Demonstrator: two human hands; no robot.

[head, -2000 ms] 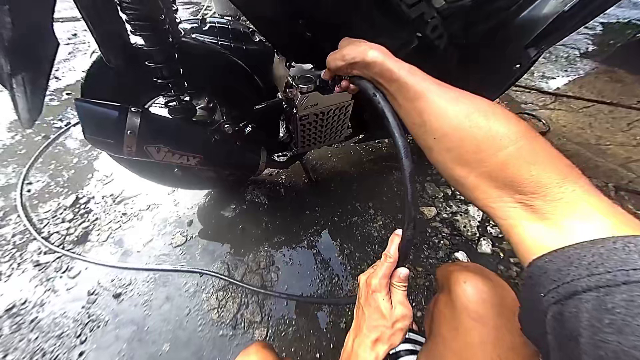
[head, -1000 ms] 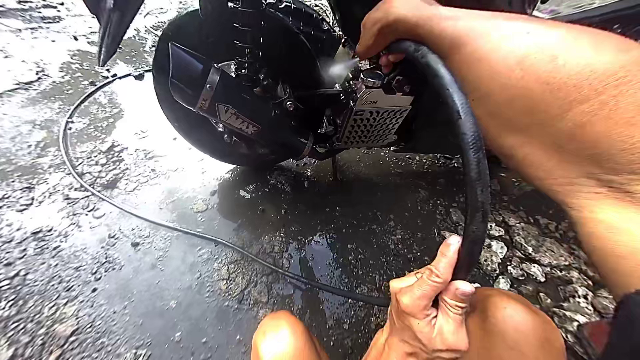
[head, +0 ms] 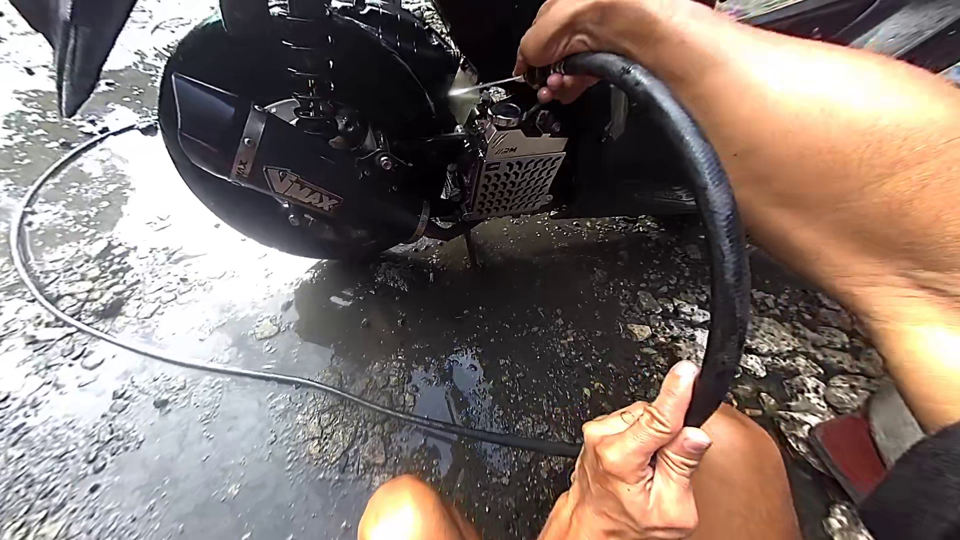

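Observation:
At the lower right my left hand [head: 645, 457] grips a thick black rubber hose [head: 720, 217]. The hose arcs up to my right hand [head: 577, 45], whose fingers close around its nozzle end [head: 536, 75]. A thin jet of water [head: 484, 87] leaves the nozzle toward the left, just above a perforated metal radiator guard [head: 517, 176] and its round cap. The jet points at the area beside the scooter's rear wheel [head: 225, 195]. A black exhaust muffler [head: 300, 191] with a metal badge covers part of that wheel, below a coil shock absorber [head: 307, 67].
The thinner run of hose [head: 217, 369] curves over wet, gravelly ground [head: 172, 450] at the left. A shallow puddle [head: 450, 300] lies under the scooter. My bare knees show at the bottom, rough stones [head: 780, 345] at the right, and a dark red object [head: 851, 450] near the right edge.
Water now comes from the nozzle; none is plain in the oldest frame. Both hands have kept hold of the hose. The view has shifted nearer the scooter.

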